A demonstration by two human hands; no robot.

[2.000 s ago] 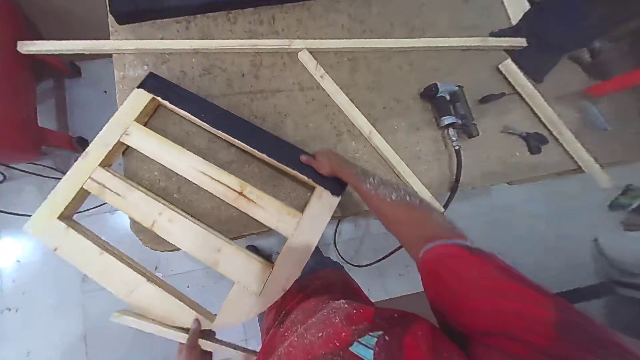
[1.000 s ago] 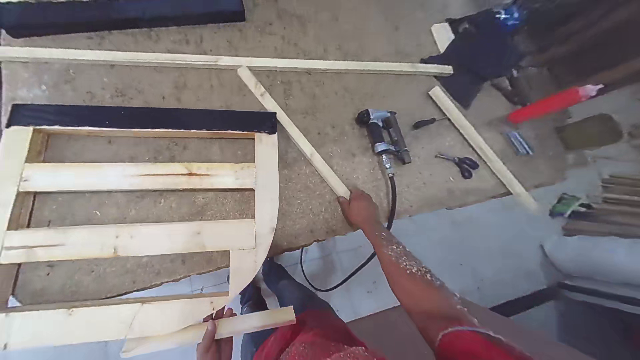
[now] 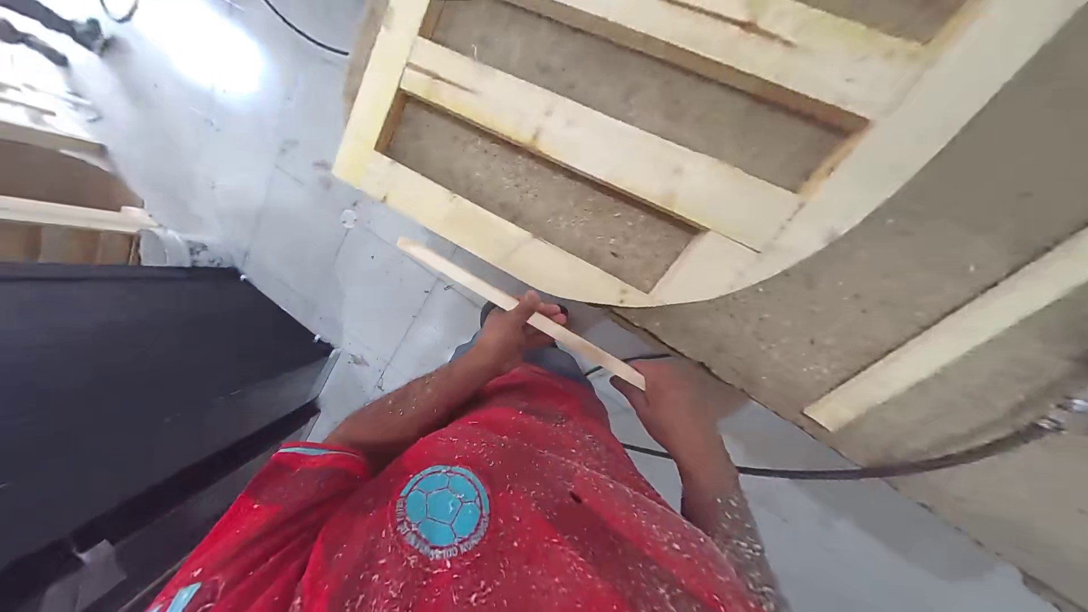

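A short wooden strip (image 3: 459,274) slants across in front of my body. My left hand (image 3: 520,327) grips it near its middle, thumb and fingers around it. At its lower right end is my right hand (image 3: 667,395), holding that end between thumb and fingers. Just beyond the strip lies a pale wooden frame (image 3: 595,140) with slats and one curved side, its near rail partly past the table's edge. The strip and the frame look apart.
The worktable (image 3: 765,340) bears sawdust and a loose wooden batten (image 3: 943,331) at the right. A black air hose (image 3: 816,473) runs below the table edge. A large dark panel (image 3: 144,391) stands at the left, with wooden pieces (image 3: 72,212) behind it.
My right hand has left the loose batten on the table and come to the end of the short strip, which my left hand still holds. The view has swung left and down.
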